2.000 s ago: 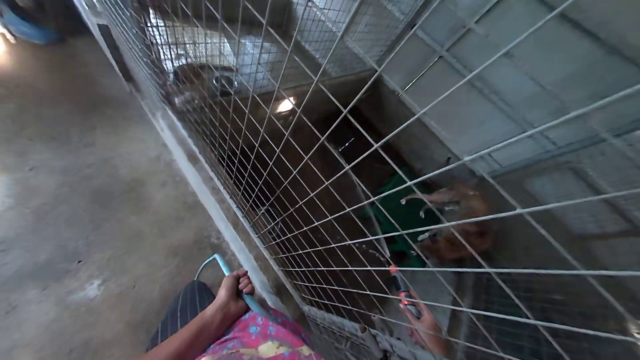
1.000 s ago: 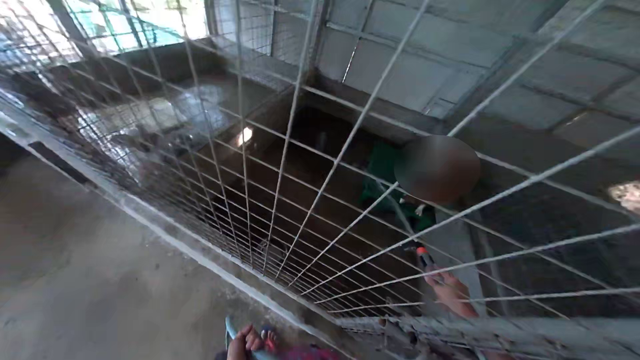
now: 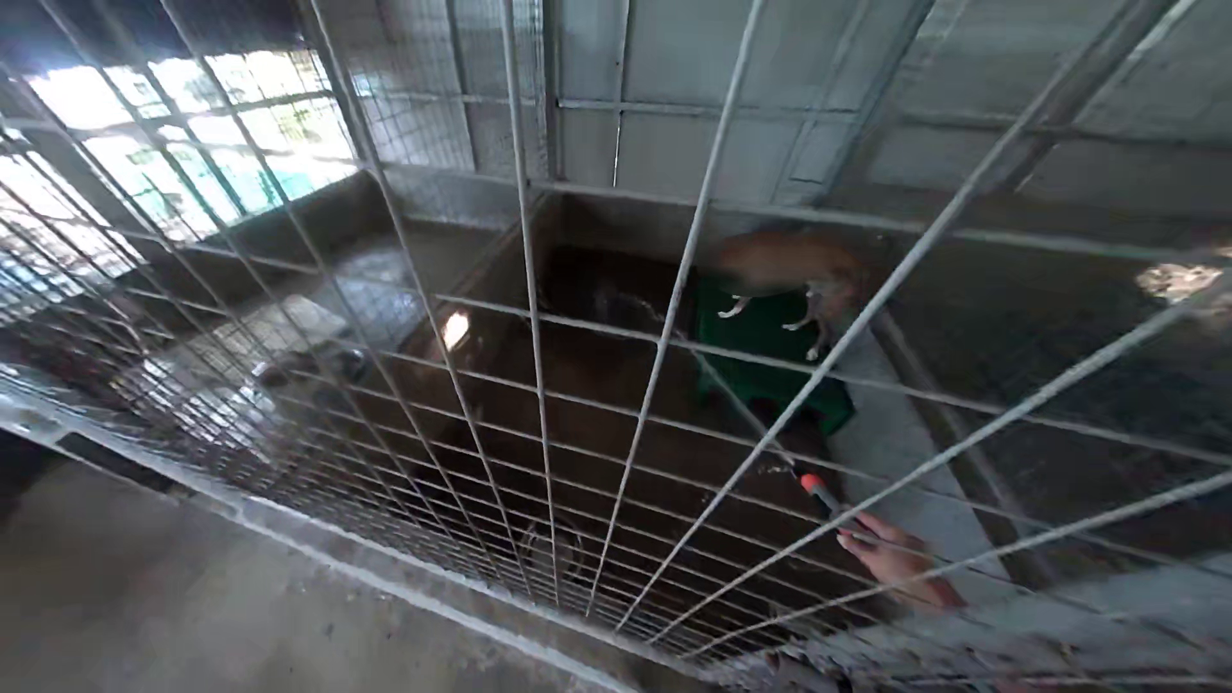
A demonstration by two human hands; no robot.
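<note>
Inside the wire-mesh pen, at the lower right, my right hand is closed around a hose nozzle with an orange-red tip. A stream of water leaves the tip toward the far part of the dark wet floor. Beyond the nozzle a tan dog with pale paws stands on a green plastic platform; its head cannot be made out. My left hand is out of view.
Metal mesh stands between my head and the pen. A low wall divides off a neighbouring pen at the left, where a blurred animal is. A round wire-like object lies near the mesh. Concrete floor runs outside.
The view has swung up and toward the windows. My left hand, on a light-blue hose earlier, has gone out of view. My right hand still has the nozzle.
</note>
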